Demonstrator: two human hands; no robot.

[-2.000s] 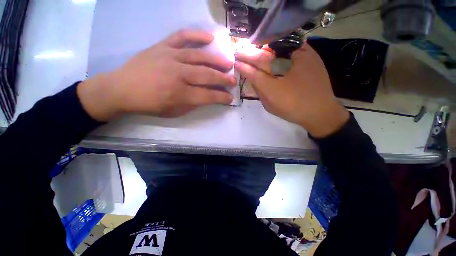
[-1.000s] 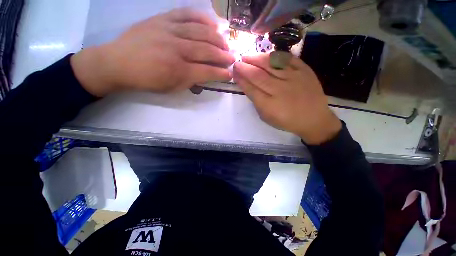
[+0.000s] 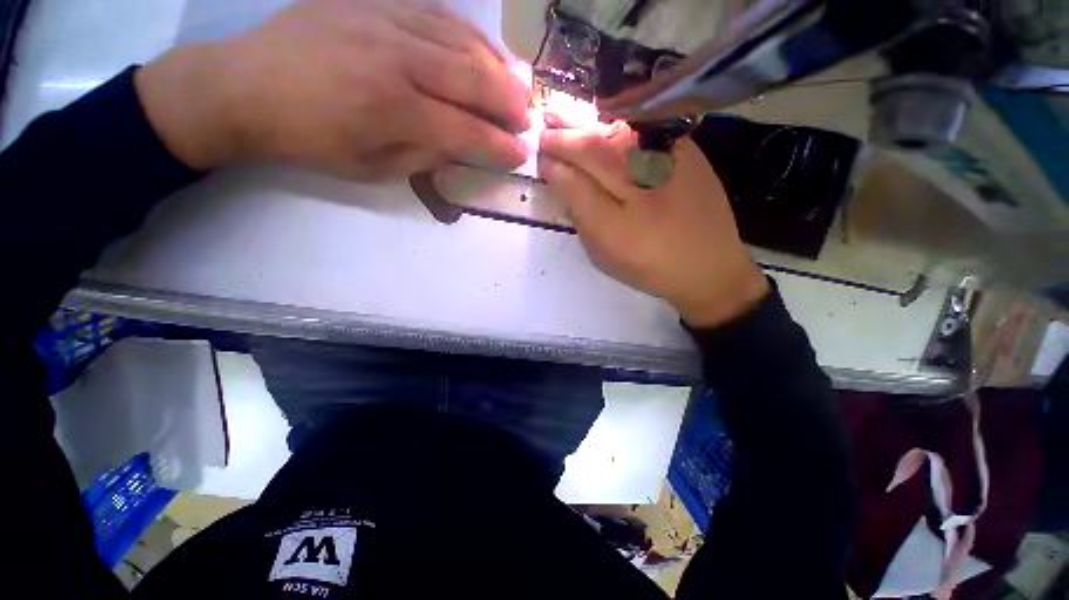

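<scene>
A pale fabric panel (image 3: 457, 16) lies on the white table under my left hand and runs to the bright needle area. My left hand (image 3: 352, 94) lies flat on it, fingers together, fingertips just left of the needle. My right hand (image 3: 651, 211) has its fingertips at the panel's edge, just below the presser foot (image 3: 570, 59); whether they pinch anything cannot be seen. Glare hides the needle and the seam.
The machine head (image 3: 914, 47) overhangs at upper right. A dark fabric square (image 3: 774, 188) lies right of my right hand. Blue crates (image 3: 123, 504) and pale panels (image 3: 141, 410) are below the table edge (image 3: 352, 334). Pink-white strips (image 3: 947, 504) hang over maroon cloth at lower right.
The panel and my left hand have moved up, away from me, and more of the board's near edge shows. My right hand stays beside the needle. The whole view has shifted somewhat.
</scene>
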